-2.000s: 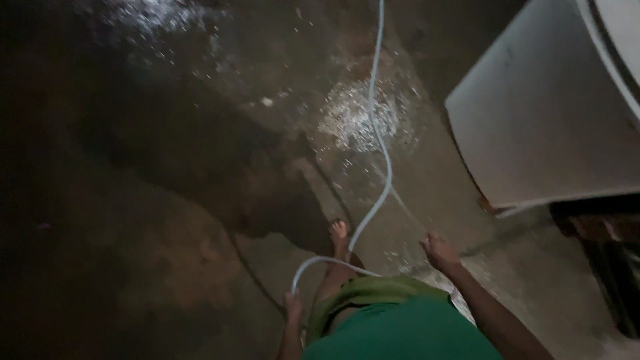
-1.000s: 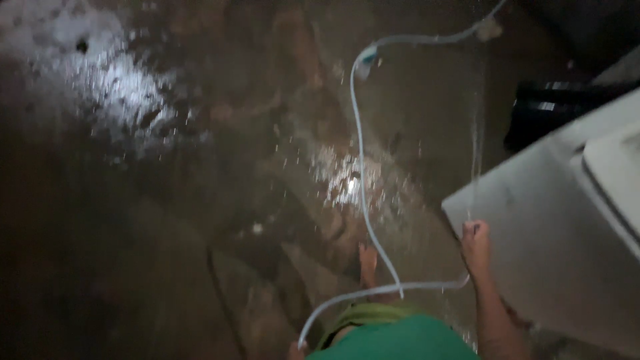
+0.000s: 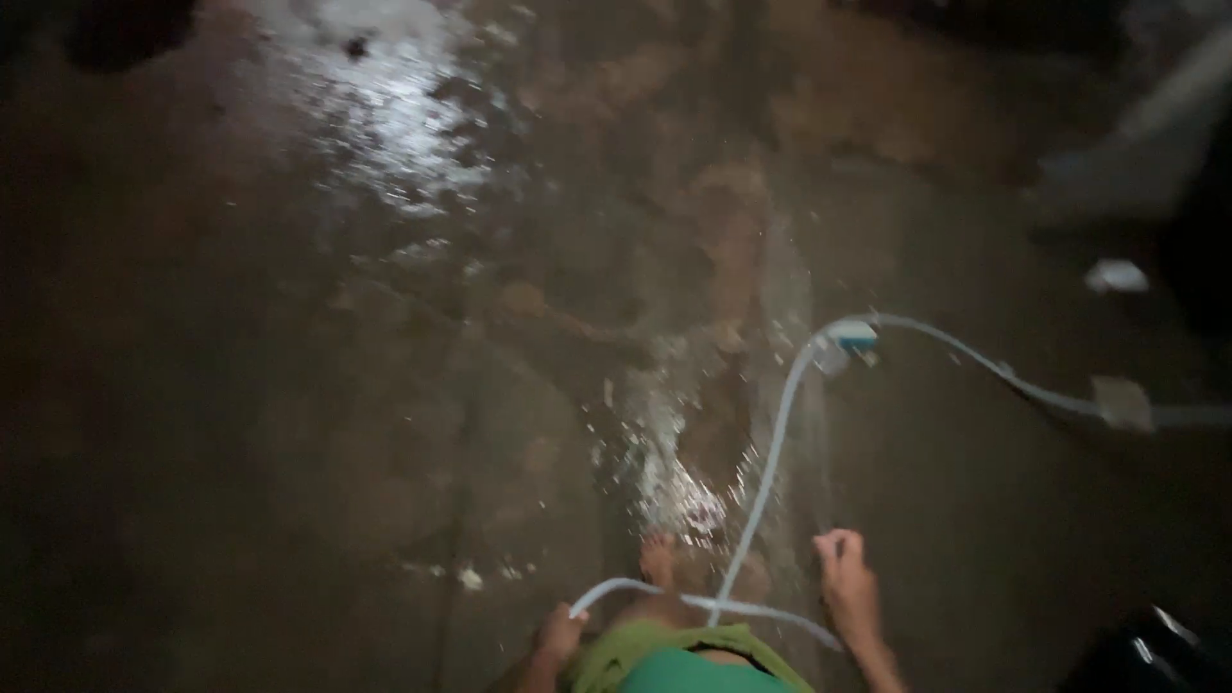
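A pale, flexible hose runs across the wet floor, bends beside a small blue-and-white object, and goes off to the right. Its near part curves in front of my body in the head view. My left hand grips this near loop at the bottom. Lower right, my right hand is closed around the hose, whose piece reaches the wrist; the end inside the fingers is hidden. A faint, blurred streak of water rises from that hand.
Wet, dark floor shines at upper left. A pale flat scrap touches the hose at right, with a white scrap above it. A black glossy object stands at lower right. My bare foot is between the hands.
The view has swung strongly, and the big pale box-like appliance at right is out of sight. Both hands still hold the hose; its bend by the blue-and-white object now shows nearer my body.
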